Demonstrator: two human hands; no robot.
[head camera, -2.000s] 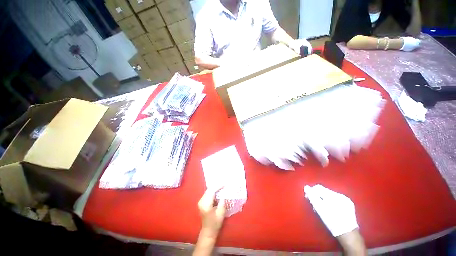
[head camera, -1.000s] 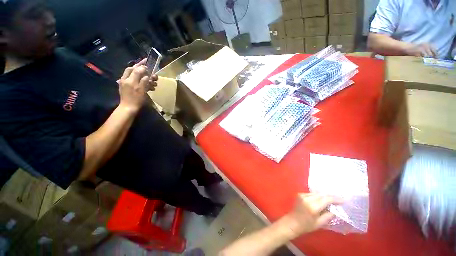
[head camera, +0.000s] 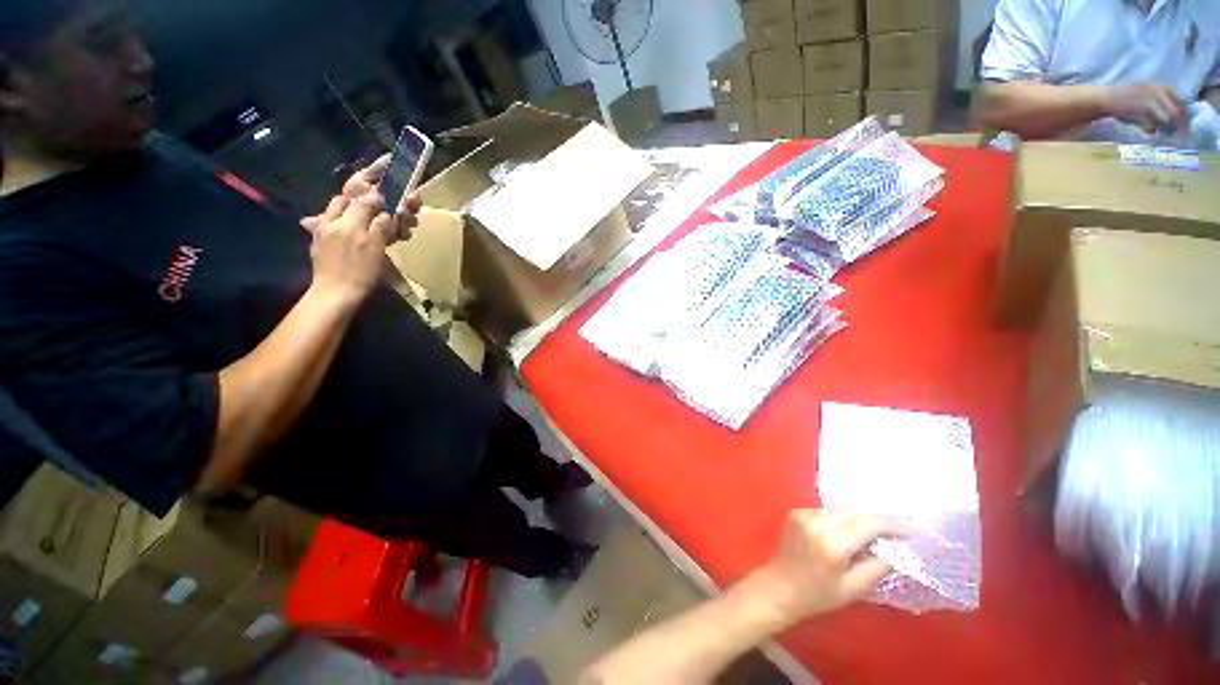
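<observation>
An empty, whitish bubble bag (head camera: 904, 471) lies on the red table. My bare left hand (head camera: 827, 562) holds its lower left part near the opening, fingers and thumb on the film. My right hand is out of the picture. Filled bubble bags (head camera: 729, 321) with dark content lie in an overlapping pile beyond, and a second pile (head camera: 856, 194) touches it farther back. White empty bags (head camera: 1137, 502) fan out of the open supply carton (head camera: 1151, 315) at the right edge.
A person (head camera: 201, 308) in dark clothes stands at the left with a smartphone (head camera: 404, 169). An open packing carton (head camera: 555, 221) is at the table's left edge. A red stool (head camera: 381, 589) stands below. Another person (head camera: 1090, 67) sits across; a closed carton (head camera: 1110, 187) lies nearer.
Since the first frame the view has swung left, bringing the standing person in and taking my right hand out. In the last second my left hand and the bag have barely moved.
</observation>
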